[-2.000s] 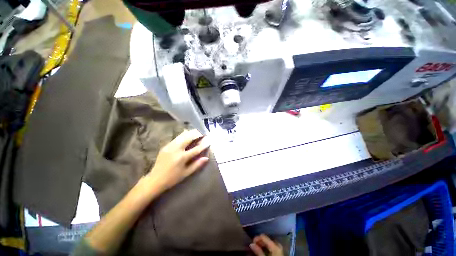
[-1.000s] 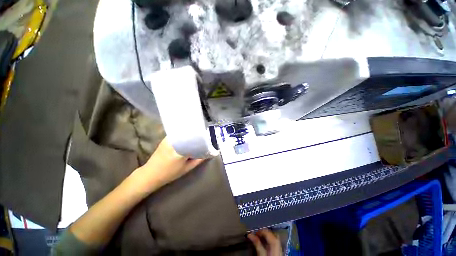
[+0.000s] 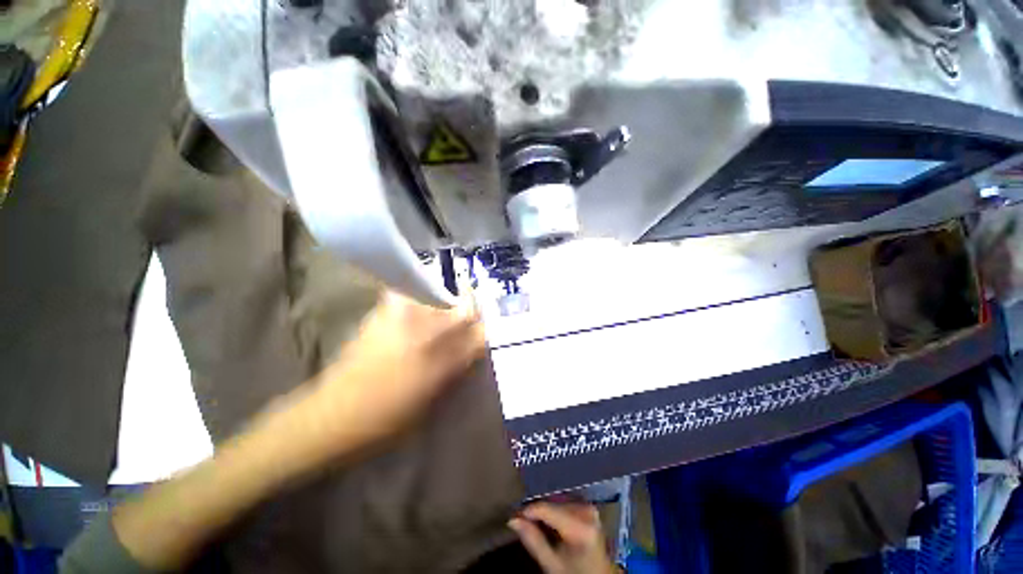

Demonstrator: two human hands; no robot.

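Observation:
A grey-brown garment panel lies left of the needle area and hangs over the table's front edge. Its right edge runs down from beside the presser foot. My left hand is blurred and lies on the panel just below the presser foot, fingers toward the needle; whether it grips cloth is unclear. My right hand is at the bottom edge of the picture, with fingers at the panel's lower right corner, pinching it. The white-grey sewing machine head stands over the panel's upper end.
More brown cloth lies at the left. A small cardboard box with dark scraps stands right of the machine. A ruler-marked front strip edges the table. A blue crate with brown cloth is below it, right.
The view has shifted. My left hand has come out from behind the machine's white guard and lies closer to the needle area. The cloth on the left lies flatter. My right hand stays at the panel's lower corner.

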